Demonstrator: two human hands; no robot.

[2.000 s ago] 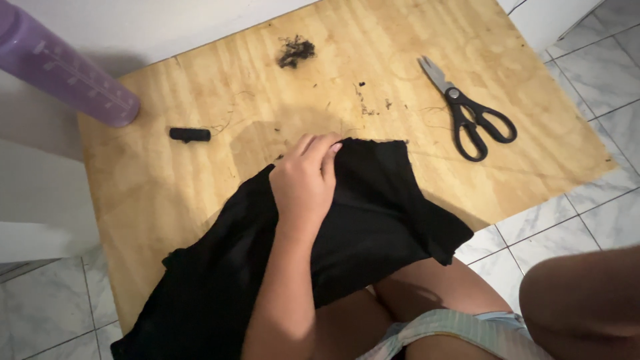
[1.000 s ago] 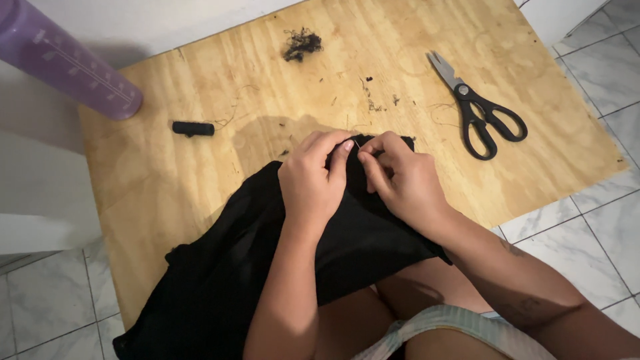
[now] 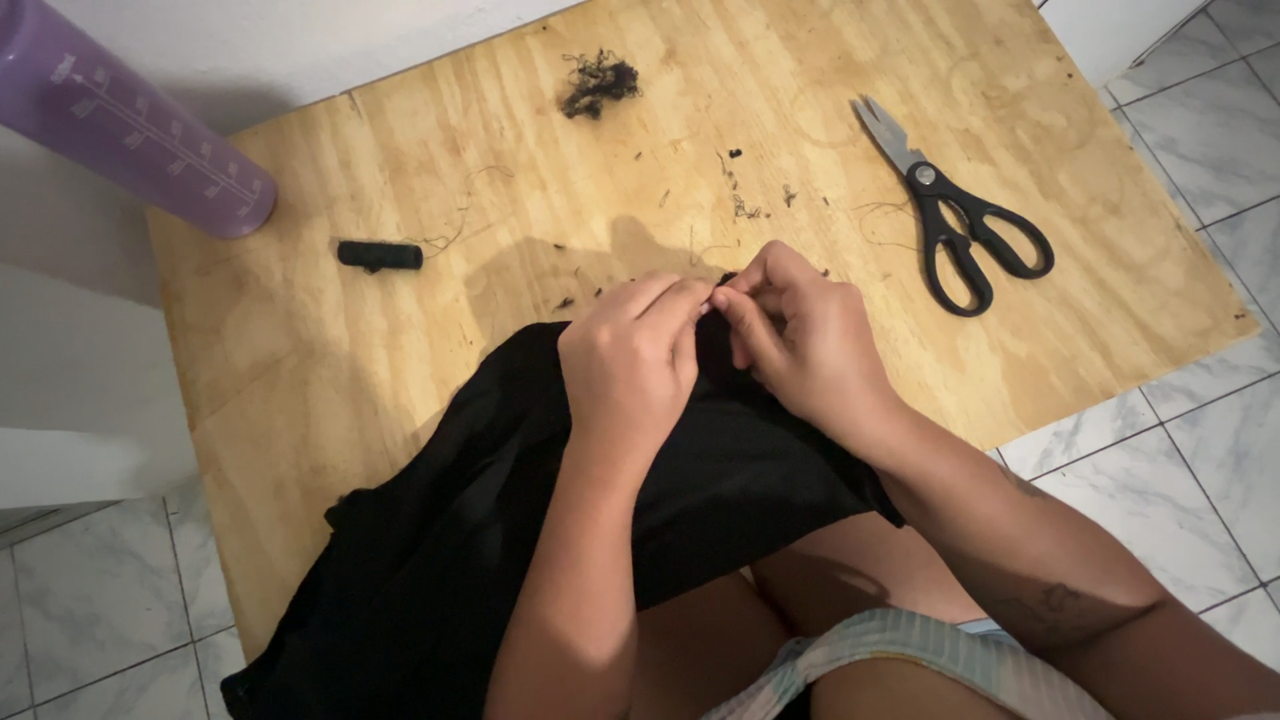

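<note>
A black fabric garment [image 3: 450,500] lies over the near edge of the table and my lap. My left hand [image 3: 635,350] grips its top edge between thumb and fingers. Right beside it, my right hand [image 3: 800,335] pinches at the same edge, its fingertips meeting those of the left. Whatever small thing the right fingertips hold is hidden; a needle cannot be made out. A spool of black thread [image 3: 380,255] lies on its side to the left, with a loose strand trailing from it. Black-handled scissors [image 3: 940,205] rest to the right of my hands, blades nearly closed.
A tangle of black thread [image 3: 600,84] lies near the far edge of the plywood table [image 3: 300,190], with thread scraps [image 3: 745,207] scattered closer in. A purple bottle [image 3: 140,125] stands at the far left. Tiled floor [image 3: 1180,440] shows past the table's right edge.
My right hand, out of view at the garment two seconds ago, came in from the right and now works against my left fingertips. The left hand has stayed on the fabric's edge.
</note>
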